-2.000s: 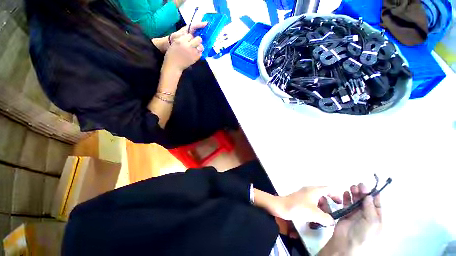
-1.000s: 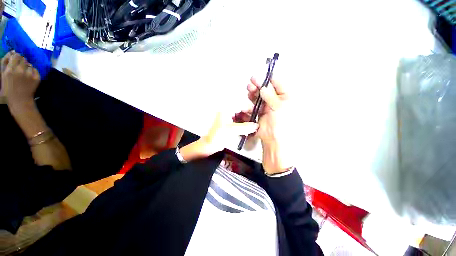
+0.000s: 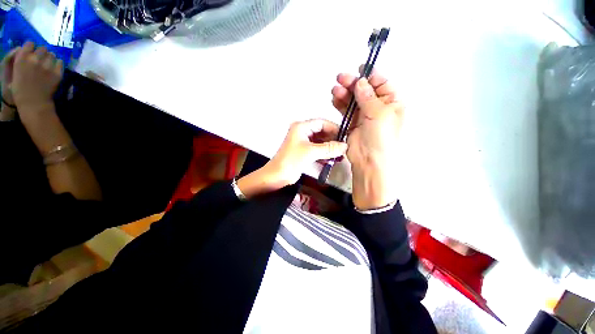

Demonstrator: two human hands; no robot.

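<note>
A black cable [image 3: 350, 112], seen edge-on as a narrow strip, is held above the white table near the wearer's body. Its two dark ends stick out at the top, and its lower end sticks out below my left hand. My left hand [image 3: 306, 151] pinches its lower part between thumb and fingers. My right hand [image 3: 373, 121] grips its upper part with thumb and fingers, palm turned up. Whether a tie is round the cable cannot be told.
The round tub [image 3: 225, 25] with black cables stands at the upper left, cut off by the edge. Blue packaging [image 3: 98, 27] and a neighbour's arm [image 3: 49, 124] are at left. A greyish plastic bag [image 3: 569, 160] lies at right. Red stools [image 3: 450, 264] show below the table edge.
The view has swung towards the right, so the tub now shows only at the upper left. Both hands still hold the cable, now more upright than two seconds ago.
</note>
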